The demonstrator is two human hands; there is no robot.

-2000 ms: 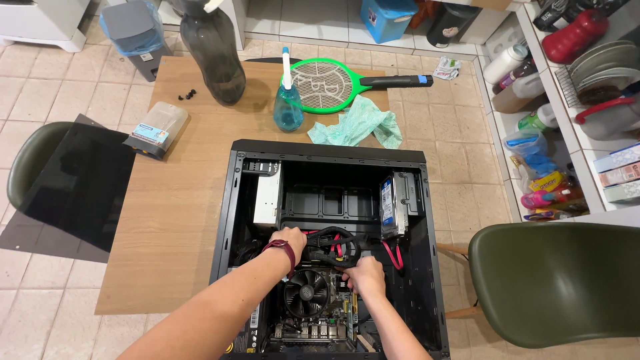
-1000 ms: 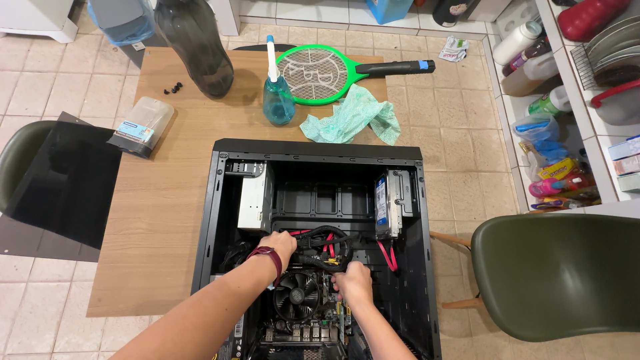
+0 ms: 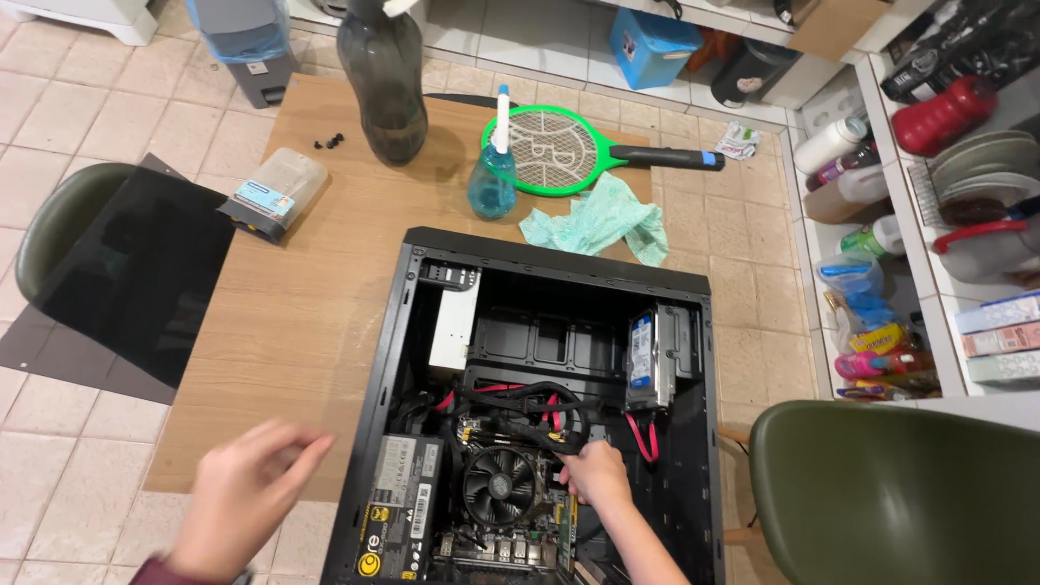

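Note:
An open black computer case (image 3: 559, 258) lies on the wooden table, its motherboard and parts showing. My right hand (image 3: 600, 479) is inside it, fingertips at the motherboard's edge just right of the CPU cooler fan (image 3: 499, 485); what they touch is hidden. My left hand (image 3: 252, 487) is raised outside the case at lower left, fingers curled, thumb and forefinger a little apart, holding nothing visible. A bundle of black cables (image 3: 524, 398) loops above the fan. The power supply (image 3: 398, 508) sits at the left, the hard drive (image 3: 642, 357) at upper right, with a red SATA cable (image 3: 643, 439) below it.
On the wooden table (image 3: 276, 341) are a dark bottle (image 3: 382, 89), a spray bottle (image 3: 492, 183), a green electric fly swatter (image 3: 546, 150), a teal cloth (image 3: 605, 219), a plastic container (image 3: 280, 191) and small black screws (image 3: 330, 141). Green chairs (image 3: 902, 487) stand at both sides; shelves line the right.
My left hand has left the cables inside the case and moved out to the left. My right hand stays inside, near the board's right side.

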